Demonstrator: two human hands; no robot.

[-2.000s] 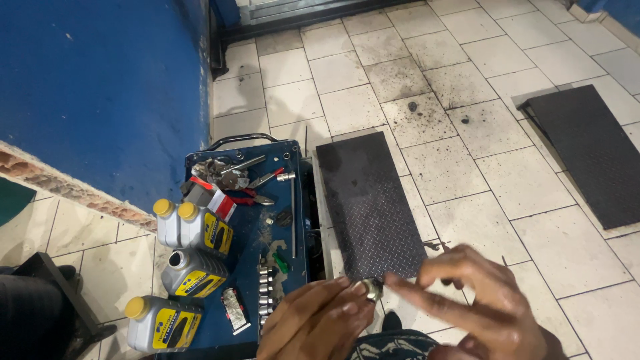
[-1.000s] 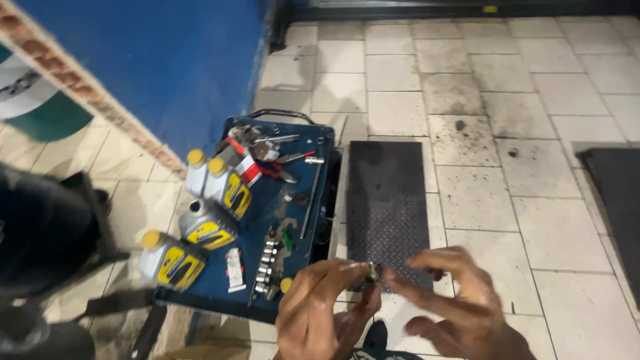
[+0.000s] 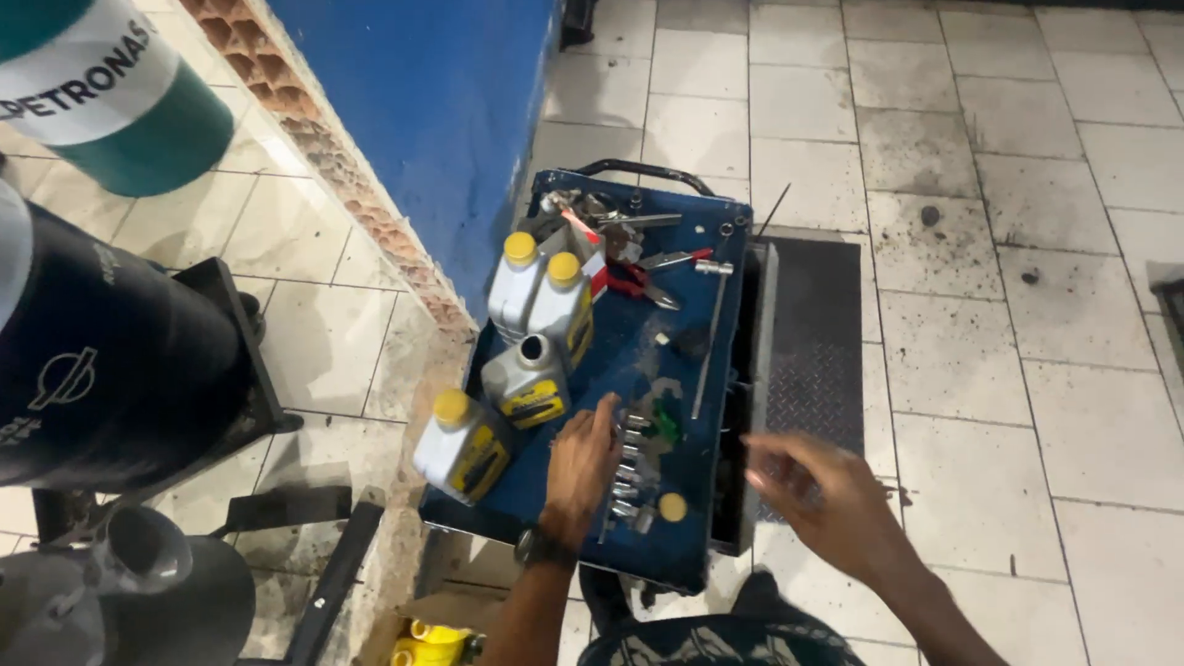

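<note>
My left hand [image 3: 585,462] is over the blue cart top [image 3: 638,555], beside a row of chrome sockets [image 3: 629,472]; its palm is hidden, so I cannot tell whether it holds anything. My right hand [image 3: 814,495] hangs in the air right of the cart, fingers bent and apart, nothing visible in it. A green item [image 3: 666,421] and a yellow cap [image 3: 672,507] lie by the sockets. An uncapped oil bottle [image 3: 525,381] stands left of my left hand, among capped ones [image 3: 462,444]. Farther back are red-handled pliers [image 3: 647,285] and a long socket bar [image 3: 712,342].
A blue wall [image 3: 435,120] with a rough brick edge [image 3: 324,157] rises beside the cart. Dark drums [image 3: 120,342] stand at left, with a green and white drum [image 3: 139,120] behind. A dark textured ramp [image 3: 814,370] lies on the tiled floor right of the cart.
My hands, earlier close together around a small metal piece, have moved apart. The left one is now over the cart by the sockets. The view has swung left.
</note>
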